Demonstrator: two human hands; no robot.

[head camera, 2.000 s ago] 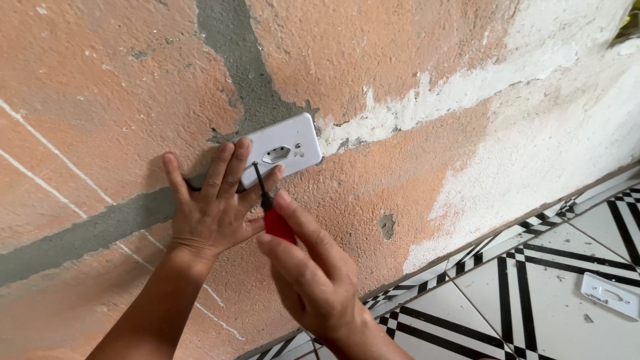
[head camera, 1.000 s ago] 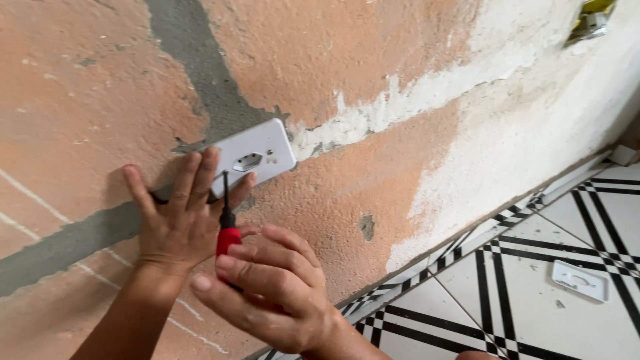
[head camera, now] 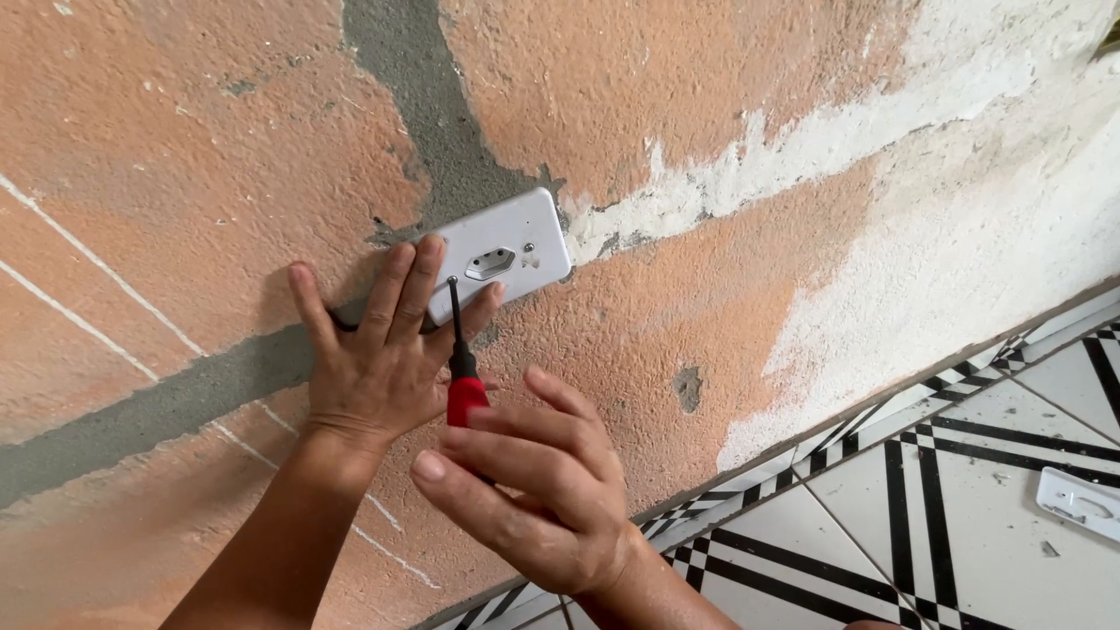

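A white wall socket plate [head camera: 506, 254] lies tilted against the wall where the grey mortar bands meet, with a screw head to the right of its socket opening. My left hand [head camera: 376, 350] is spread over the plate's left end and the wall, fingers apart, pressing on it. In my right hand [head camera: 534, 481] is a screwdriver [head camera: 466, 394] with a red and black handle; its dark shaft points up and its tip meets the screw left of the opening. The lower part of the handle is hidden behind my fingers.
Rough orange wall [head camera: 682, 324] with white-painted patches surrounds the plate. At lower right, the black-and-white tiled floor [head camera: 840, 525] meets the wall along a patterned tile skirting [head camera: 770, 477]. Another white plate [head camera: 1081, 503] and small debris lie on the floor.
The fingers of my right hand have shifted around the screwdriver handle, while its tip has stayed at the left screw. My left hand has remained on the plate.
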